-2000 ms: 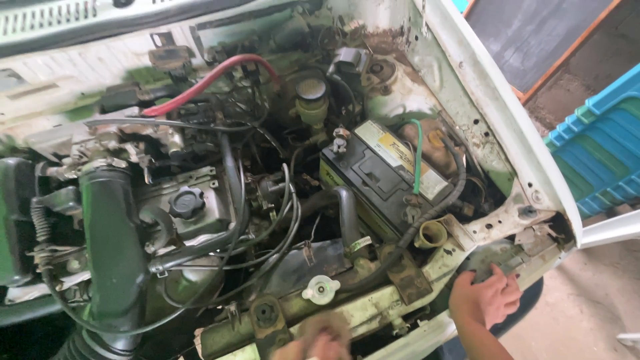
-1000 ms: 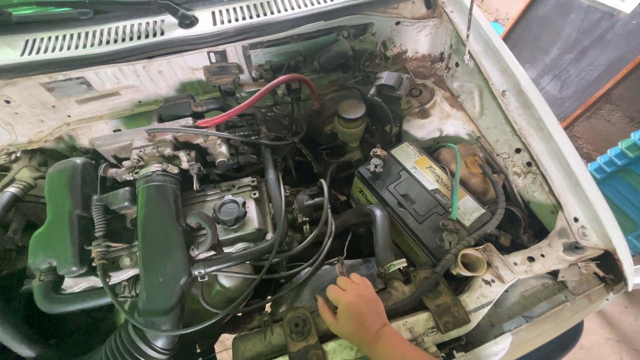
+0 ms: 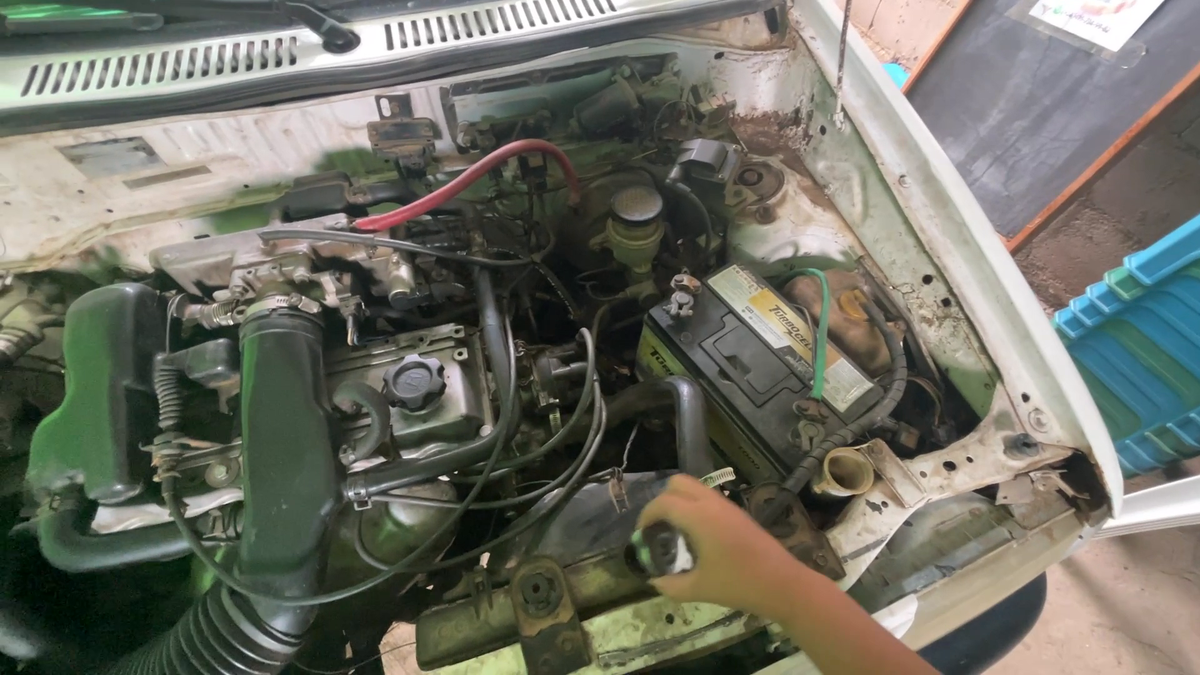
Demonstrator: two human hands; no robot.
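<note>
My right hand [image 3: 717,553] reaches in from the lower right over the radiator's top tank [image 3: 506,609]. Its fingers are closed around a small round dark-and-silver part, apparently the radiator cap [image 3: 667,548], tilted at the filler neck; the fingers hide much of it. Behind the hand, a black radiator hose [image 3: 692,422] bends down beside the car battery [image 3: 750,366]. The engine's oil filler cap [image 3: 413,382] is seated on the valve cover to the left. My left hand is out of view.
A black air intake duct [image 3: 286,431] and thin black hoses cross the engine bay. A green wire [image 3: 823,328] arches over the battery. An open plastic filler neck [image 3: 844,472] stands right of the hand. Blue plastic crates [image 3: 1139,347] are beyond the white fender [image 3: 975,234].
Two seconds ago both hands showed at the front edge, with the radiator cap uncovered and flat; the left hand has since left view. My right hand has moved left onto the cap.
</note>
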